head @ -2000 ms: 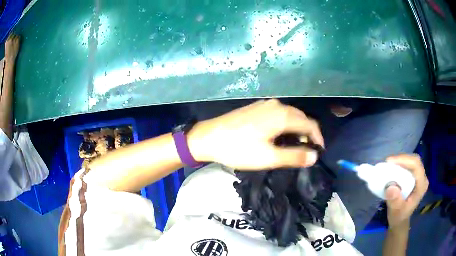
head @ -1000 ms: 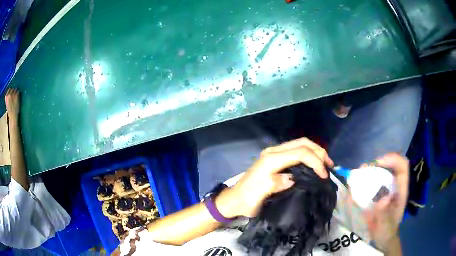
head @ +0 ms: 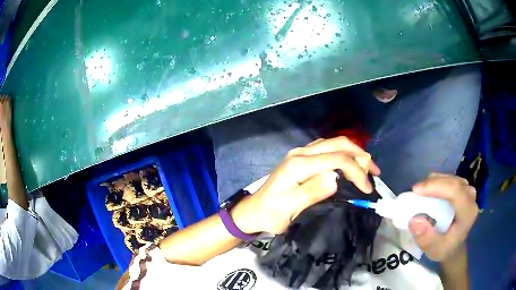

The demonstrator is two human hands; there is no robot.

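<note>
My left hand (head: 311,181), with a purple band and dark strap at the wrist, grips the top of a black frilly workpiece (head: 325,241) held over my lap against the white shirt. The black strips hang down below the fingers. My right hand (head: 452,212) is closed around a white glue bottle (head: 424,209). Its blue tip (head: 362,203) points left and reaches the upper part of the black piece, just below my left fingers. Whether the tip touches the piece is hard to tell.
The glossy green bench (head: 170,68) curves across the top. A blue crate (head: 97,210) at left holds rows of tan pieces with black centres. Another person's arm (head: 14,164) rests at the bench's left edge. My grey-blue trouser legs (head: 430,124) are under the bench edge.
The glue bottle has moved left and its blue tip is now at the black piece. My left hand has shifted slightly, with the black piece still in it. The camera view has also shifted.
</note>
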